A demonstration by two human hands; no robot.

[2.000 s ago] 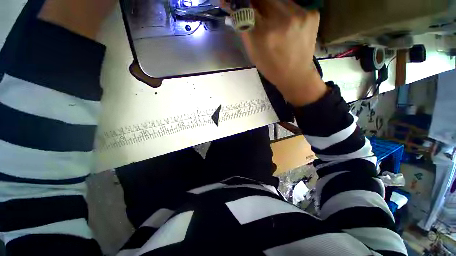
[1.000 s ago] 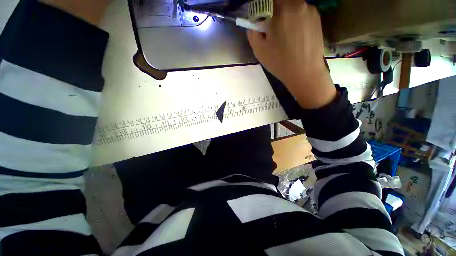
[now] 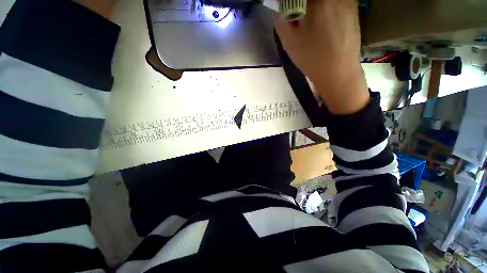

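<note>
My right hand (image 3: 323,50) is at the top, right of the lit needle area (image 3: 216,14), its fingers partly cut off. A slim pale tool (image 3: 272,4), perhaps snips or tweezers, shows at its fingertips beside the cream ridged knob (image 3: 292,8). A dark strip (image 3: 301,88) runs beneath the hand and wrist to the table's front edge. The needle plate and bed (image 3: 213,50) is grey metal with a dark rim. Only my left wrist and striped sleeve show at the upper left; the left hand is beyond the top edge.
A small dark triangular scrap (image 3: 241,117) lies on the printed ruler markings (image 3: 176,128) of the white table (image 3: 128,101). The machine head (image 3: 411,21) is at the upper right, with a dark tape roll (image 3: 415,66) near it. A blue crate (image 3: 410,166) stands below right.
My right hand has moved up and away from the needle with the pale tool, which is now mostly cut off by the top edge. The view has shifted slightly.
</note>
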